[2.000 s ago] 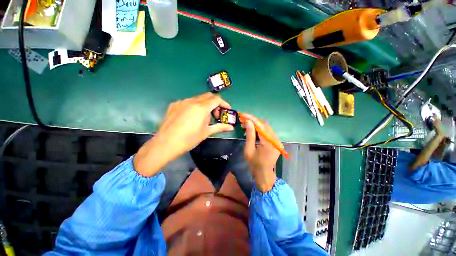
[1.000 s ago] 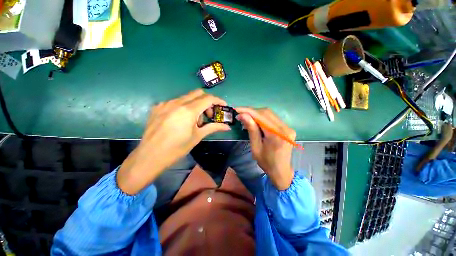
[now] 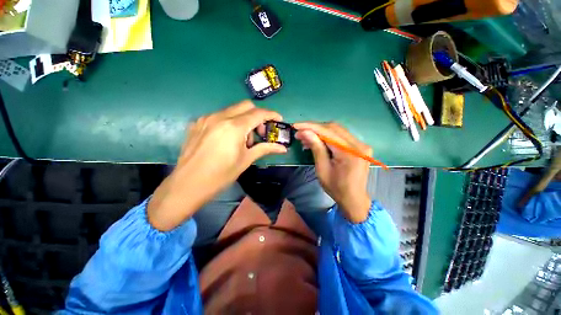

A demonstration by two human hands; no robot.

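Observation:
A small black watch case assembly [image 3: 278, 133], open with gold and silver parts inside, is held near the front edge of the green mat. My left hand [image 3: 222, 143] grips it between thumb and fingers from the left. My right hand [image 3: 337, 161] holds a thin orange pry stick [image 3: 350, 149], its tip end at the case's right side; the exact contact is too small to tell. A second open case assembly [image 3: 264, 81] lies on the mat just beyond, with a white rectangle and gold inside.
A black tagged fob [image 3: 266, 22] lies further back. Spare sticks [image 3: 403, 98], a brown round holder [image 3: 432, 57] and a yellow sponge [image 3: 452, 109] are at right. A parts bin [image 3: 46, 31] is at left. Another person's blue sleeve [image 3: 534, 197] shows far right.
The view has shifted, so the bench items sit higher and the right-hand items further right. My hands keep hold of the case and stick; the stick lies at a flatter angle.

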